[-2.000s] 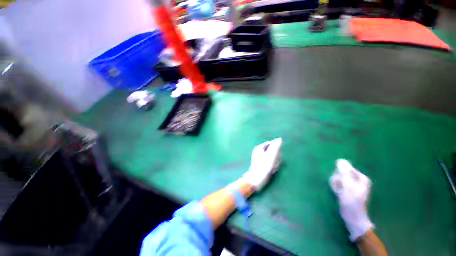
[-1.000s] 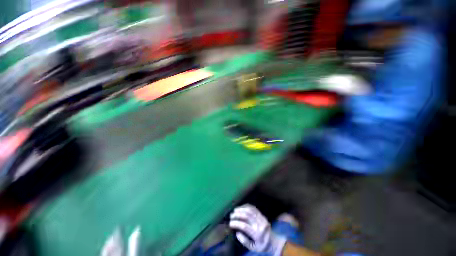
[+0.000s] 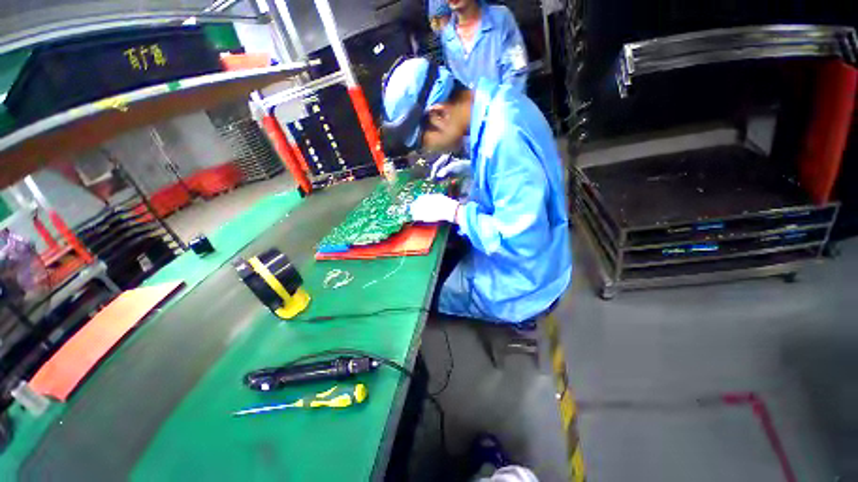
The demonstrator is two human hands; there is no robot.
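My left hand is not in view. A white gloved part, likely my right hand (image 3: 511,473), is cut off by the bottom edge; its fingers cannot be made out. Nearest on the green bench mat lie a black electric screwdriver (image 3: 310,372) with a black cord and, just in front of it, a hand screwdriver (image 3: 331,398) with a yellow-and-black handle and thin shaft. A black reel with a yellow band (image 3: 271,281) stands behind them. Pale loose wire (image 3: 337,278) lies beside the reel.
A seated neighbour in blue (image 3: 517,207) has gloved hands on a large green circuit board (image 3: 374,218) over a red-orange sheet (image 3: 400,247). Another sheet (image 3: 103,334) lies across the bench. Overhead shelf (image 3: 188,89) at upper left; metal cart (image 3: 706,212) at right; another person stands behind.
The view has swung right and is sharper. The left hand has left the picture, and the right is only a cut-off patch at the bottom. The neighbour, reel and screwdrivers now show clearly.
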